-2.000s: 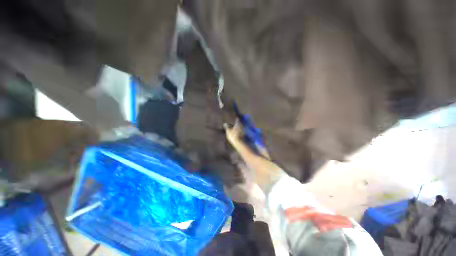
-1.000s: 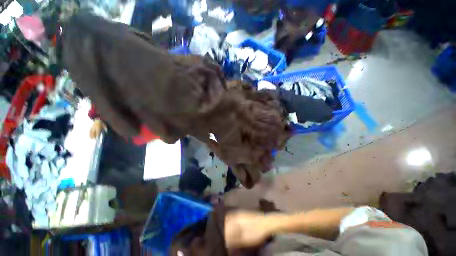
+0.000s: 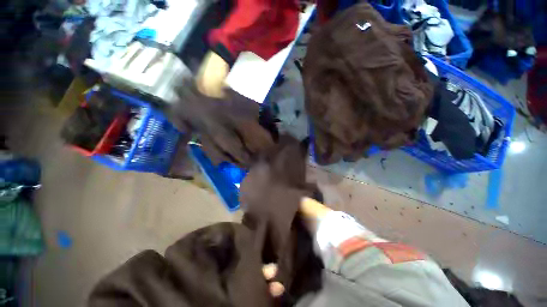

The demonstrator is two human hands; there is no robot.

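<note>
Brown garment pieces [image 3: 198, 261] hang in a soft, blurred bundle in front of me. My right hand [image 3: 312, 208], below a pale sleeve with an orange stripe, grips the bundle near its upper right side; its fingers are mostly hidden by cloth. Only fingertips, seemingly of my left hand [image 3: 273, 280], show at the lower middle, closed on the brown cloth; the rest is covered. The blue plastic bin [image 3: 217, 180] is behind the bundle, partly hidden by it.
A large brown heap [image 3: 366, 84] lies on blue crates at upper right. A blue crate [image 3: 155, 144] with a red basket [image 3: 109, 139] stands left. A person in red [image 3: 255, 27] reaches towards brown cloth near the bin. Scraps litter the floor.
The view has swung, so the crates sit further right. The large brown mass is now a heap on the crates, apart from my right hand. Fingertips now show at the lower middle.
</note>
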